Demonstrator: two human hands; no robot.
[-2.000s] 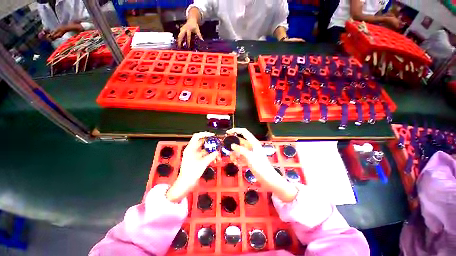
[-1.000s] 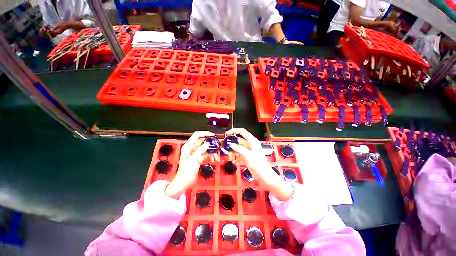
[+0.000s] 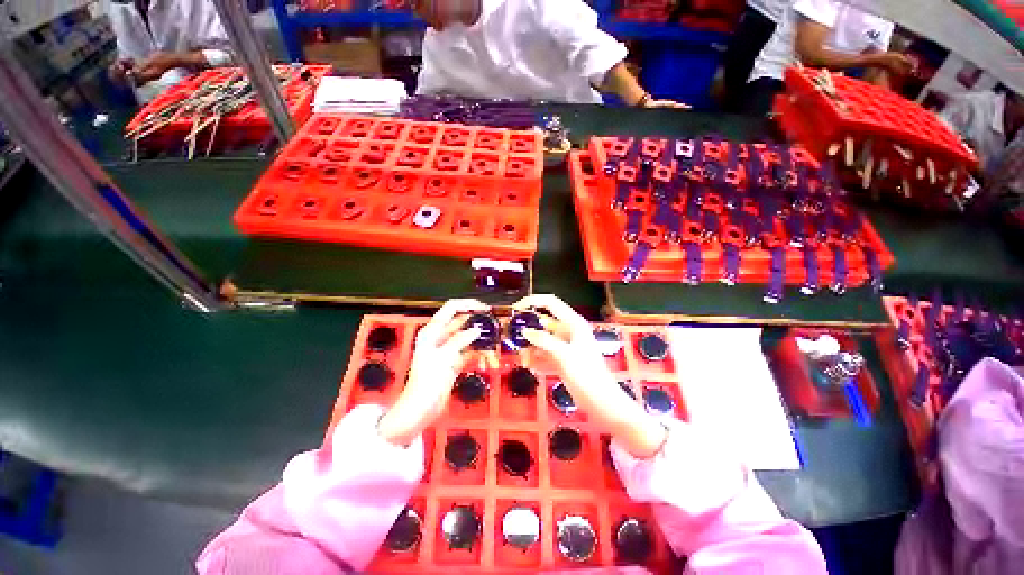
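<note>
My left hand (image 3: 436,365) holds a round black smartwatch body (image 3: 482,329) above the top edge of the near tray. My right hand (image 3: 567,354) holds a second one (image 3: 524,327) beside it, a small gap apart. Both screens look mostly dark, with faint bluish marks. The red-orange near tray (image 3: 485,477) lies under my hands, with round watch bodies in its square pockets. Some faces there are black, others reflect white. My forearms hide some pockets.
A small dark device (image 3: 499,275) lies above the near tray. Far left tray (image 3: 371,185) holds small parts; far right tray (image 3: 719,253) holds strapped watches. White paper (image 3: 736,393) and a red parts box (image 3: 825,376) lie right. A pink sleeve (image 3: 988,438) is at far right.
Both hands stay at the near tray's top edge. The left watch's screen, lit blue-white two seconds ago, now looks mostly dark. The person opposite has drawn back a hand and leaned left.
</note>
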